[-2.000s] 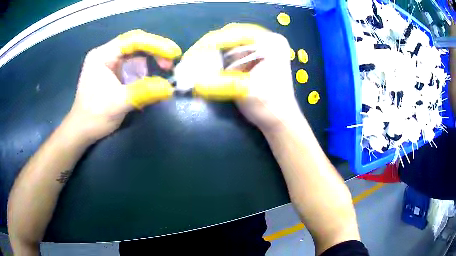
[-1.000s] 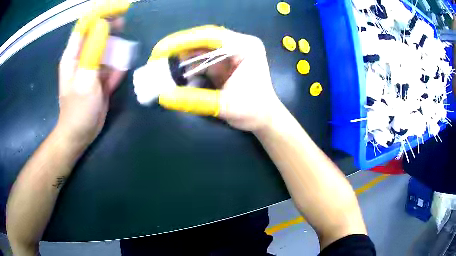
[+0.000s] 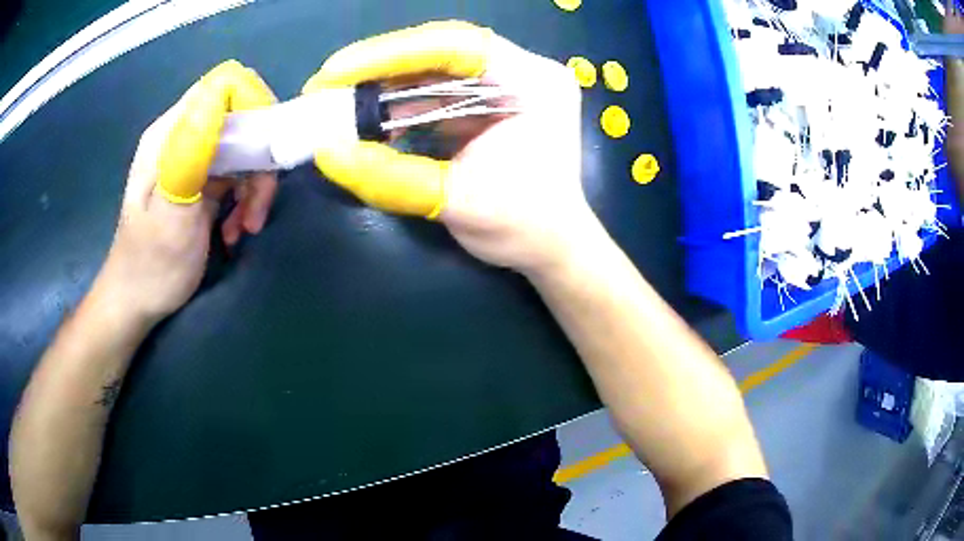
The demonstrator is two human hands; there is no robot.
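My right hand (image 3: 507, 137), with yellow finger cots on thumb and finger, holds a white driver unit (image 3: 317, 127) sideways above the dark table. Its black end (image 3: 370, 111) faces my right palm, and several thin white lead wires (image 3: 444, 104) run from it into the palm. My left hand (image 3: 185, 180), also with yellow finger cots, pinches a pale, slightly purplish piece (image 3: 243, 142) between thumb and finger. The pale piece meets the left end of the white unit; whether it goes inside cannot be told.
A blue bin (image 3: 703, 169) heaped with white-and-black wired units (image 3: 835, 159) is at the right. Several spare yellow finger cots (image 3: 614, 122) lie on the dark green table (image 3: 349, 370) beside it. A pale rail (image 3: 95, 48) curves across the upper left. A person's dark sleeve (image 3: 914, 328) shows at the right edge.
The hands were close together, then apart, and are now together again, with the pale piece against the unit's left end. The bin and loose finger cots appear shifted slightly left in view.
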